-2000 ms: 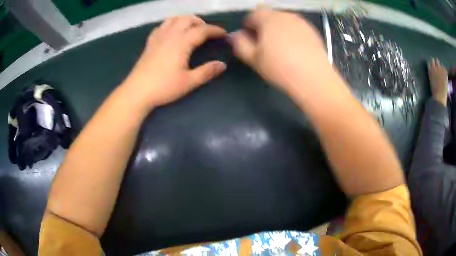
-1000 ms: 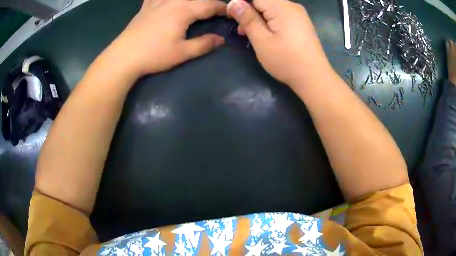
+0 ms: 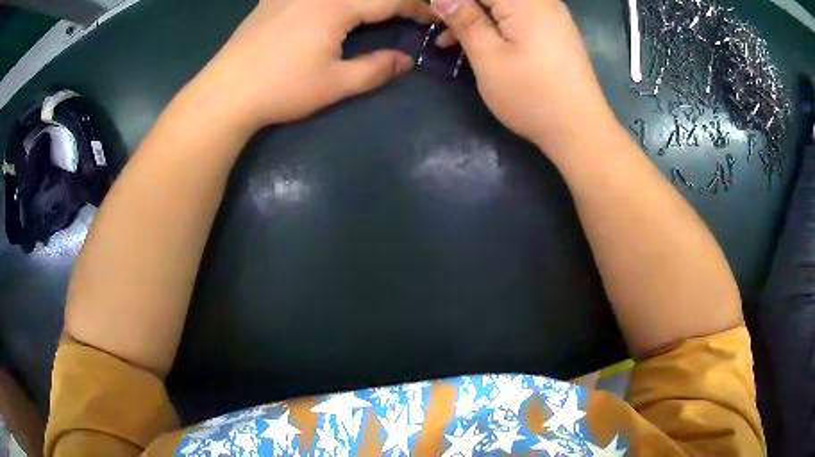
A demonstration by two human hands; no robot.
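Observation:
A dark plastic housing (image 3: pixel 431 55) with two bright metal lines across it lies at the top centre. My left hand (image 3: pixel 308 58) holds its left side between thumb and forefinger; the fingers are partly cut off by the top edge. My right hand (image 3: pixel 514 62) is on the housing's right part, thumb and forefinger pinched together near the upper metal line. Whether a tool or a metal insert is between these fingertips cannot be told. A pile of silver metal inserts (image 3: pixel 746 76) lies at the upper right, with loose ones below and left of it.
A long bright silver bar, likely tweezers (image 3: pixel 634 40), lies left of the pile. A black head strap mount (image 3: pixel 55 170) lies at the far left. A pale metal rail (image 3: pixel 54 45) crosses the upper left corner. Another person's grey sleeve (image 3: pixel 791 286) is at the right edge.
The view has tilted down, so the hands sit higher in the picture. The housing with its metal lines now shows between them. The other person's hand at the right has left the view.

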